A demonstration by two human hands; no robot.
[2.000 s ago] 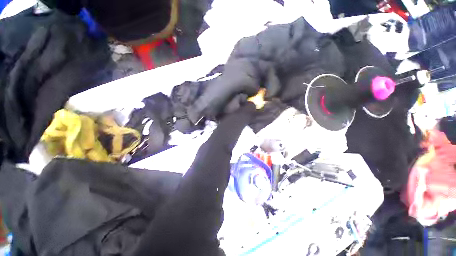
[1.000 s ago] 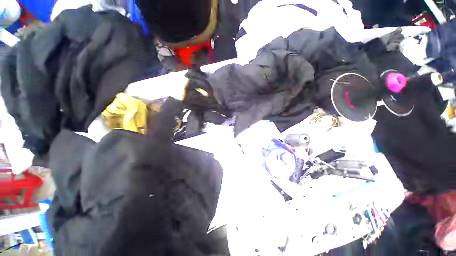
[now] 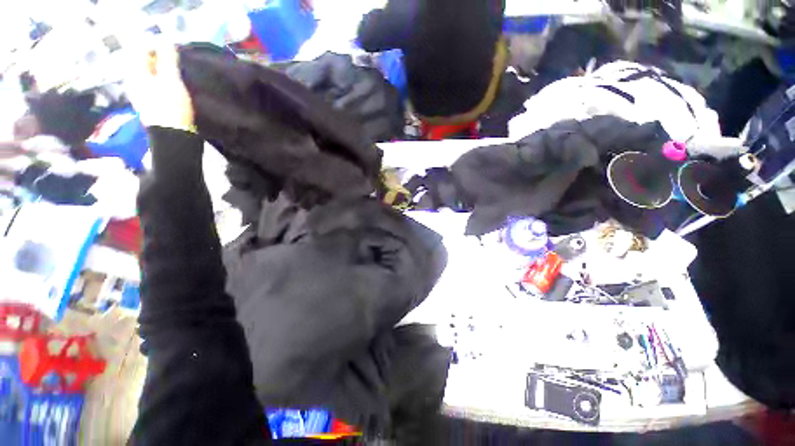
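Note:
My left hand [image 3: 166, 87], washed out by glare, is at the upper left at the end of a black sleeve. It grips the end of a dark cloth [image 3: 279, 126], which stretches down and right from it. A large heap of black cloth [image 3: 322, 296] lies below, nearest the front, and the two cloths overlap. Another crumpled black cloth [image 3: 523, 170] lies on the white table [image 3: 427, 152] further right. My right hand is not in view.
A white machine top [image 3: 488, 348] carries a smartphone-like black slab [image 3: 562, 396], a red item [image 3: 543, 272] and small tools. Thread cone stands with a pink top [image 3: 675, 151] are behind. Red crates [image 3: 61, 361] and a blue container [image 3: 283, 26] are left.
The view has swung left. The black-sleeved arm, earlier reaching over the table, now extends to the upper left with dark cloth raised in the hand. The yellow cloth is mostly covered.

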